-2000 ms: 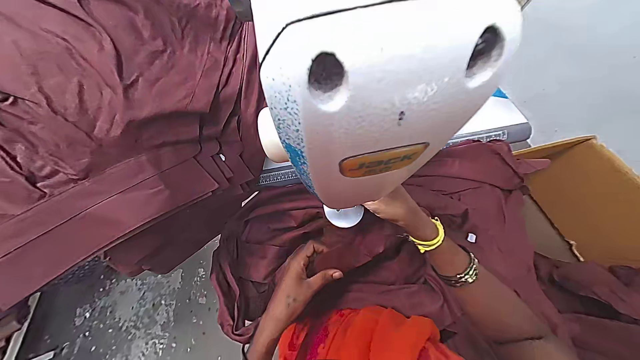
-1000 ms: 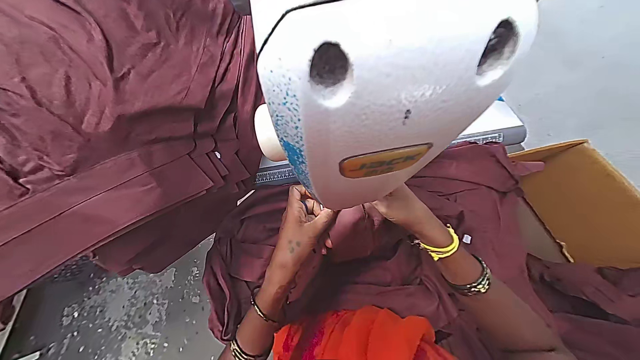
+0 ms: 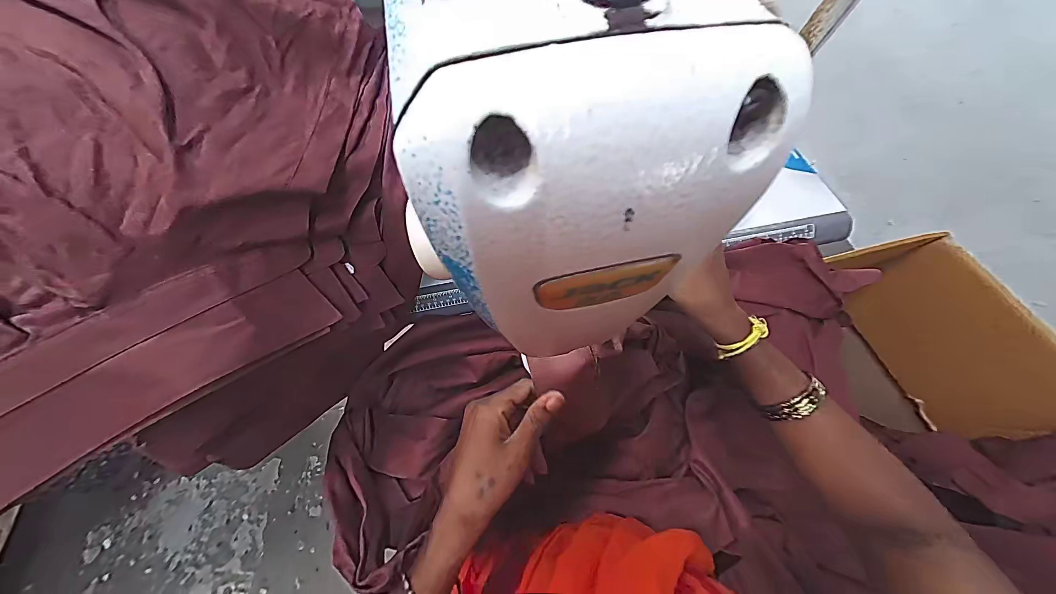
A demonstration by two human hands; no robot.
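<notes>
The white head of a Jack sewing machine fills the upper middle and hides its needle area. Maroon fabric lies bunched below and in front of it. My left hand is at the fabric just below the machine head, thumb and fingers bent close together; whether cloth is pinched between them I cannot tell. Partly hidden behind the machine head's lower right side, my right hand rests at the fabric, its fingertips out of sight. A yellow band and a patterned bracelet are on that wrist.
Stacked maroon fabric pieces cover the left side. An open cardboard box stands at the right, with maroon cloth at its near side. Part of the machine bed with a ruler strip shows below the head. Worn grey floor is at lower left.
My left hand has come down and away from the underside of the machine head, where it was close to my right hand a second ago. My right hand remains beside the head.
</notes>
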